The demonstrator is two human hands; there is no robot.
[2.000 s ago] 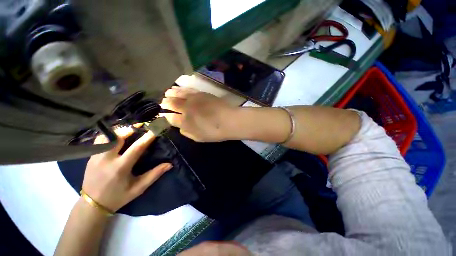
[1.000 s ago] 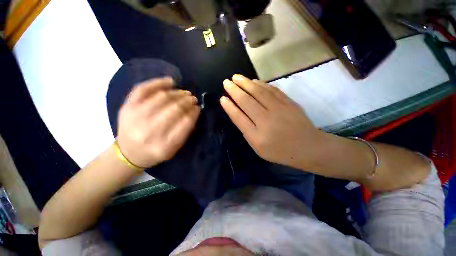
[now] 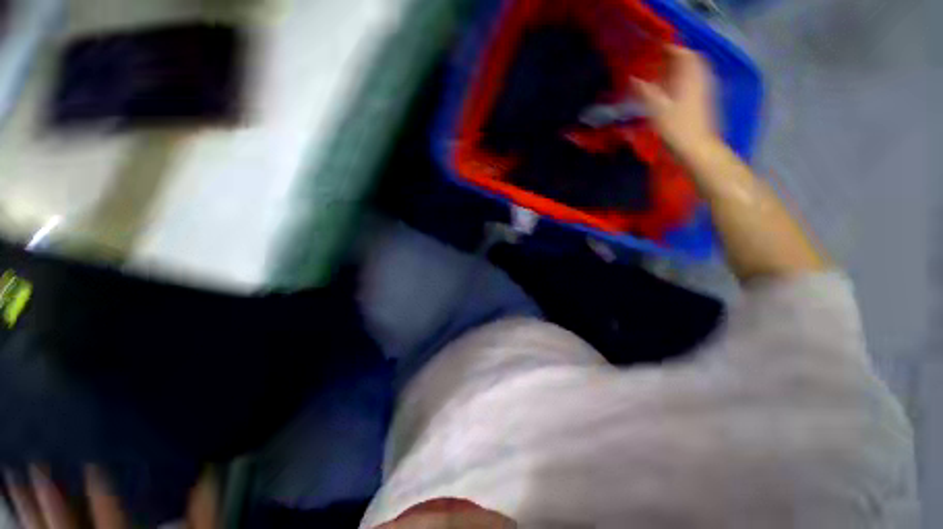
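Note:
The picture is blurred. My right hand (image 3: 677,103) is over the right side of the red basket (image 3: 486,124), which sits inside a blue basket (image 3: 739,83). Its fingers are bent near a small pale piece (image 3: 612,112); I cannot tell whether they grip it. Black and red pieces lie in the basket. My left hand (image 3: 109,501) is cut off by the bottom left edge, with only blurred fingers showing on the dark cloth (image 3: 155,382); its grip cannot be told.
The white tabletop (image 3: 279,103) with its green edge (image 3: 357,145) is at upper left. A dark smartphone (image 3: 150,74) lies on it. A small yellow-green bright spot (image 3: 14,299) shows at the far left. Grey floor (image 3: 858,124) is at the right.
The view has swung right to the baskets. My right hand has left the dark cloth and reached over the red basket. My left hand now shows only at the bottom left edge.

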